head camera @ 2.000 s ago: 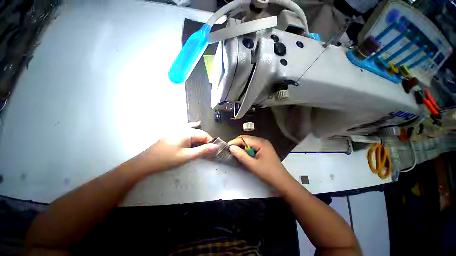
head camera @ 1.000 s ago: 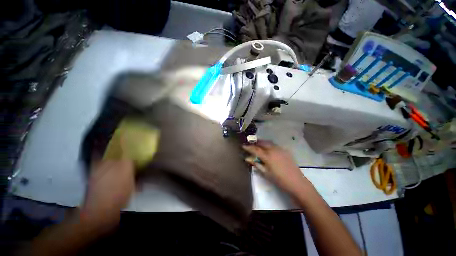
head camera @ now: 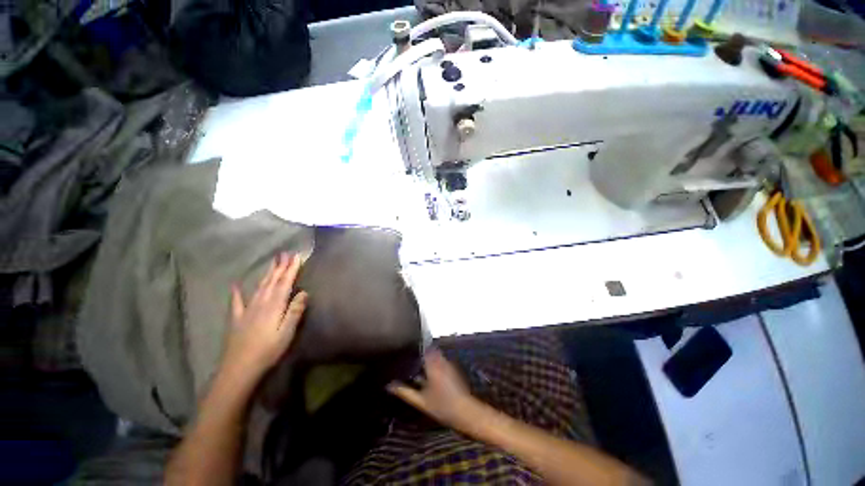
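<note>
A large taupe garment panel (head camera: pixel 180 256) lies over the left front of the white table and hangs over its front edge. Its darker brown part (head camera: pixel 360 285) lies to the right of my left hand. My left hand (head camera: pixel 267 318) rests flat on the cloth with its fingers spread. My right hand (head camera: pixel 434 387) is at the lower right edge of the brown cloth, near my lap, with the edge at its fingers; the exact grip is partly hidden. A yellow-green piece (head camera: pixel 330 384) shows under the brown fold between my hands.
The white JUKI sewing machine (head camera: pixel 569 104) stands behind, with a blue lamp (head camera: pixel 358 123) left of its head. Orange scissors (head camera: pixel 788 228) lie at the table's right end. A black phone-like rectangle (head camera: pixel 697 362) lies lower right. Rumpled cloth (head camera: pixel 57 190) is at the left.
The cloth has moved away from the needle area, leftward and toward me. My left hand now lies flat on it. My right hand has moved from beside the needle down to the cloth's front edge.
</note>
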